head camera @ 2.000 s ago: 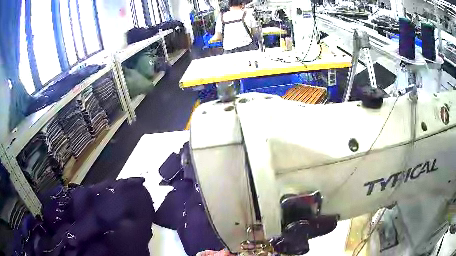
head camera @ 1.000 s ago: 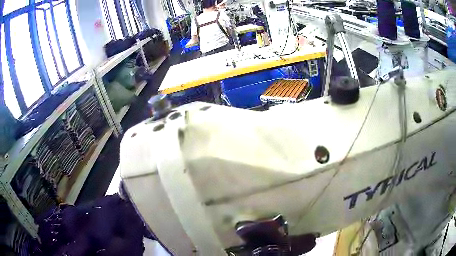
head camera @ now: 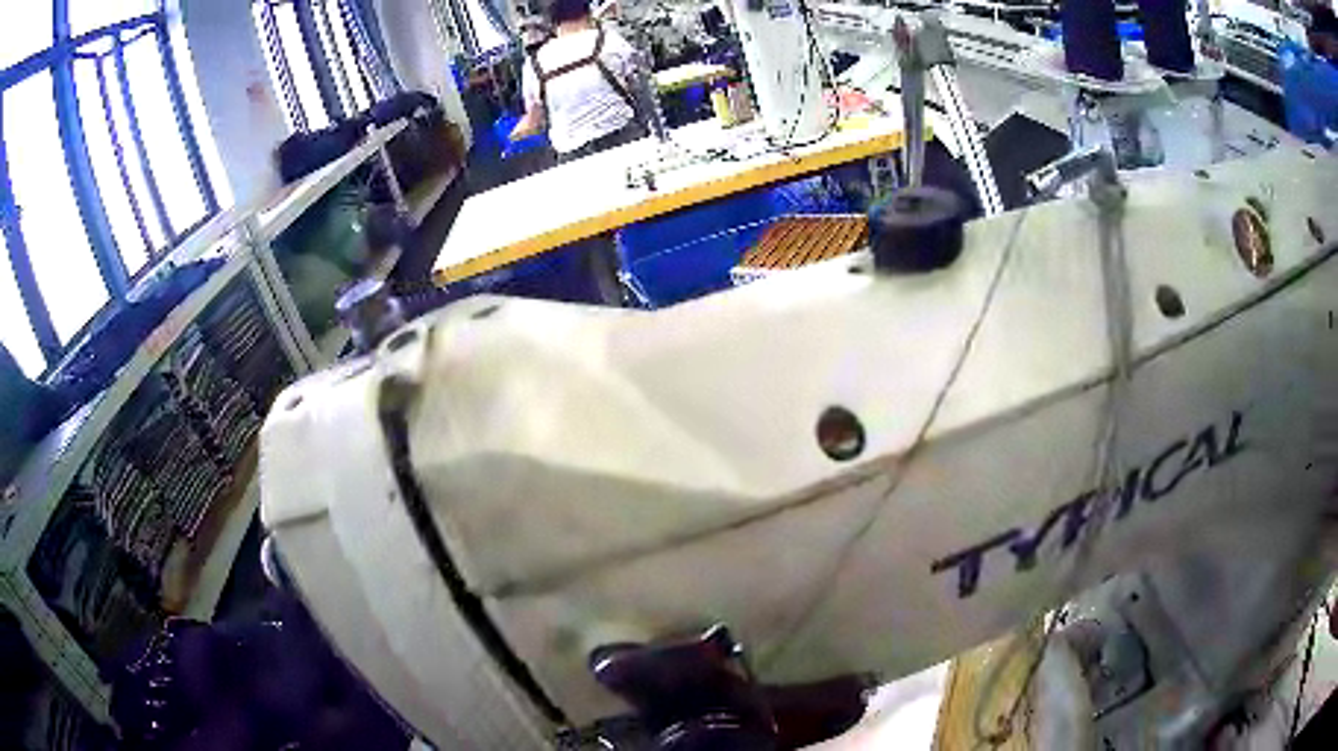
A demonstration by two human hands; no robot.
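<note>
The cream-white sewing machine head (head camera: 704, 470), marked TYPICAL, fills the middle and right of the view. A black lumpy attachment (head camera: 690, 690) shows low on its front at the bottom edge. A dark heap of fabric pieces (head camera: 242, 682) with thin pale marks lies at lower left, partly hidden by the machine head. A yellowish pad (head camera: 976, 697) shows under the arm. The needle area is out of the picture. Neither of my hands is in view.
Shelves with stacked fabric (head camera: 213, 418) stand at left below windows. A white table with a yellow edge (head camera: 587, 206) stands beyond the machine, with an orange slatted seat (head camera: 804, 247) near it. A person (head camera: 580, 88) is at the back. Two dark thread cones (head camera: 1093, 37) stand behind the arm.
The view has swung, so the machine head now sits further left and larger. The fingertips seen earlier at the bottom edge and the dark pieces beside the needle are out of view.
</note>
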